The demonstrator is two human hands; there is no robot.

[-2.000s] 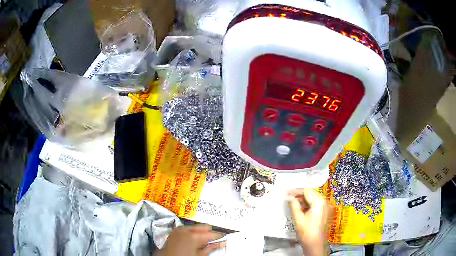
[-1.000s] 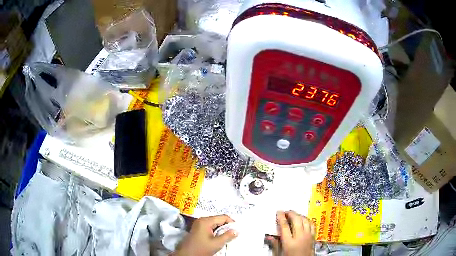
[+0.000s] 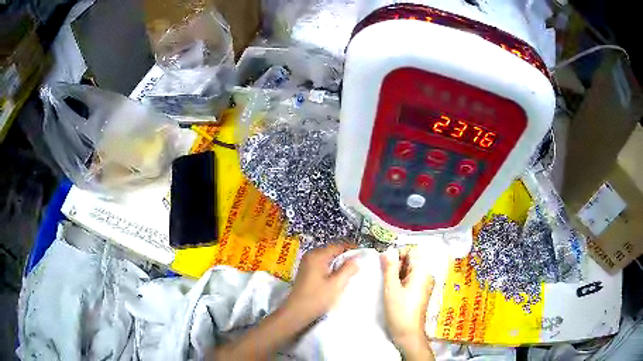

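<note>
A white garment (image 3: 356, 310) runs from the front edge of the table up to just below the machine head. My left hand (image 3: 317, 278) grips its left side and my right hand (image 3: 409, 292) grips its right side, both close under the head. The snap button machine (image 3: 451, 134) has a white head and a red panel with a lit counter reading 2376. The lower die is hidden behind the cloth and hands. Small metal snap parts lie in a left pile (image 3: 296, 180) and a right pile (image 3: 511, 254).
A black smartphone (image 3: 194, 199) lies on the yellow plastic sheet (image 3: 240, 233). A tied clear bag (image 3: 134, 151) is at the left. A cardboard box (image 3: 610, 218) stands at the right. Pale garments (image 3: 106, 303) hang over the table's front left.
Both hands have moved forward with the white cloth, up to the area below the head. The cloth now covers the lower die, which showed before. The counter still reads 2376.
</note>
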